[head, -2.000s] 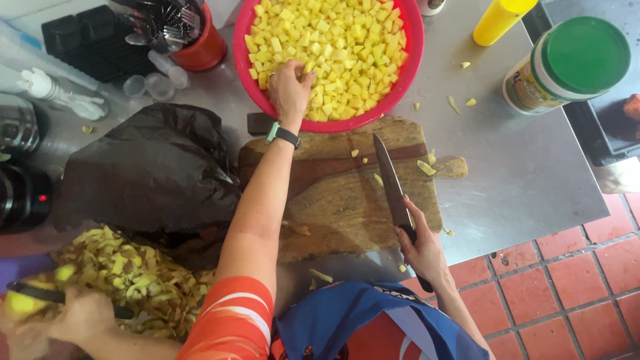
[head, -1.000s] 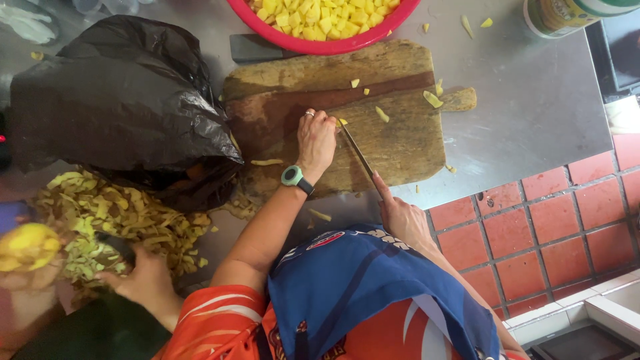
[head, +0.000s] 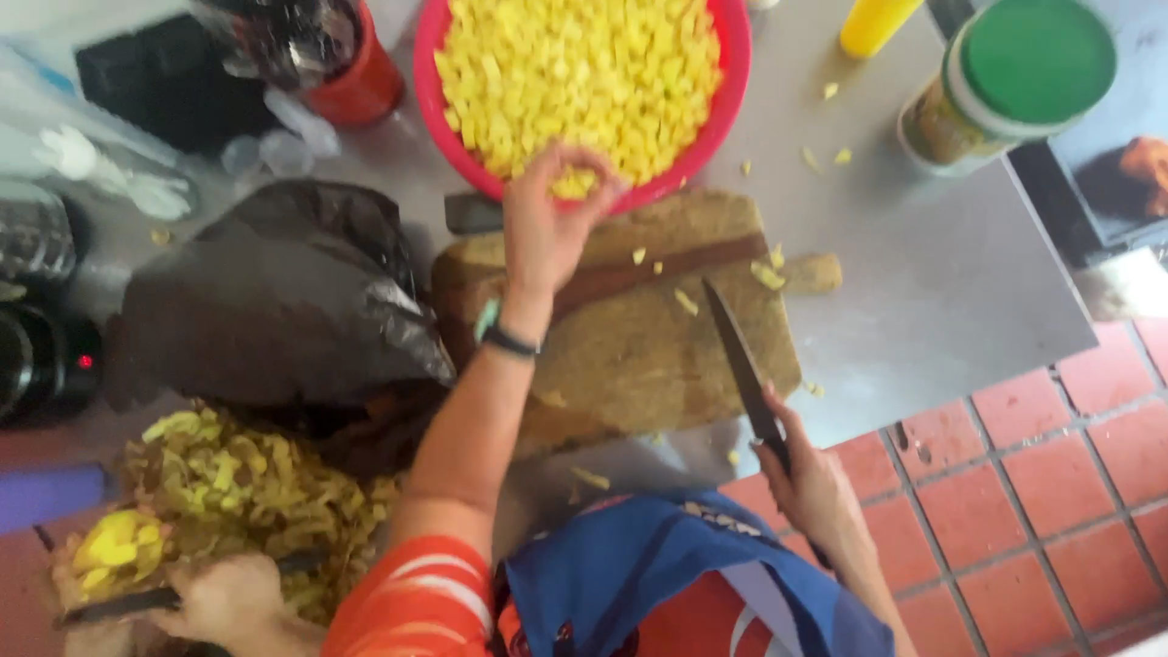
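My left hand is over the near rim of a red plastic bowl full of diced yellow potato. Its fingers are curved and apart; blur hides whether a piece is between them. My right hand grips a kitchen knife by its black handle, the blade slanting over the right part of a worn wooden cutting board. Small yellow scraps lie on the board near the blade.
A black plastic bag and a heap of peelings are at left, where another person's hands hold a peeled potato and a dark-handled tool. A green-lidded jar and yellow bottle stand at right.
My left hand has moved from the cutting board up to the bowl. The knife has come away from that hand toward the board's right side. The view has shifted so more of the bowl shows.
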